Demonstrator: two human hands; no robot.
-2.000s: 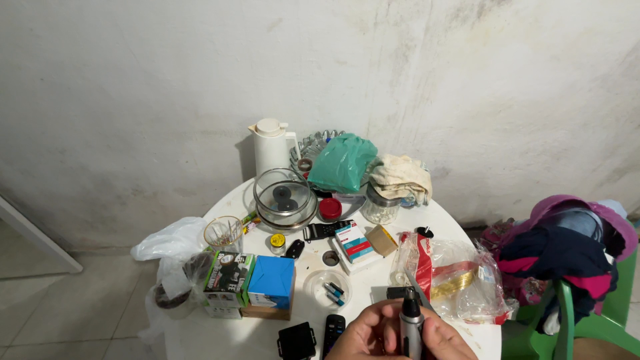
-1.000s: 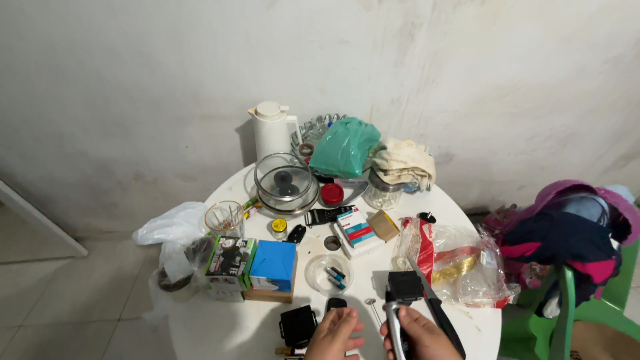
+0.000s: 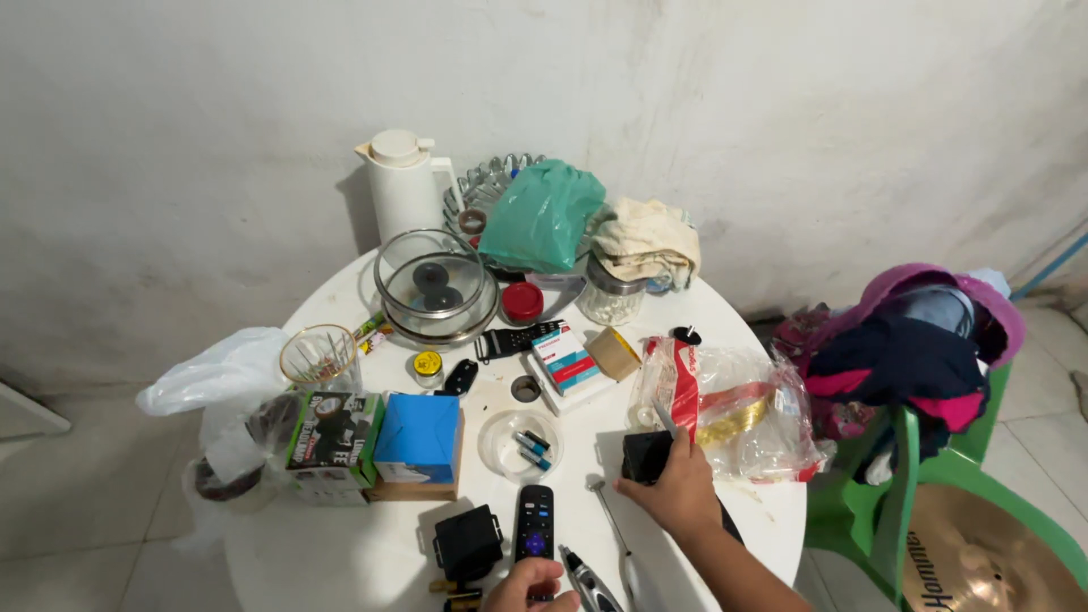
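Note:
My right hand (image 3: 684, 489) grips a small black box (image 3: 646, 456) at the right of the table, fingers over its right side; a knife (image 3: 665, 416) lies partly under that hand. At the bottom edge, my left hand (image 3: 531, 586) rests by the lower end of a black remote control (image 3: 535, 523); whether it holds anything cannot be told. Just right of it lies a silver and black pen-shaped trimmer (image 3: 588, 582), and a thin metal whisk-like tool (image 3: 612, 518) beyond. Another black box (image 3: 469, 542) stands left of the remote. A clear round dish (image 3: 501, 450) holds several batteries (image 3: 533, 449).
A blue box (image 3: 418, 438), a headlamp box (image 3: 331, 433) and a glass (image 3: 319, 357) stand left. Glass lids (image 3: 433, 293), a white thermos jug (image 3: 404, 187), a green bag (image 3: 544, 217) and a jar (image 3: 612, 293) stand behind. Clear packaging (image 3: 748, 416) lies right, near a green chair (image 3: 905, 510).
The silver trimmer, between my hands two seconds ago, now lies on the table. My right hand has moved forward onto the black box.

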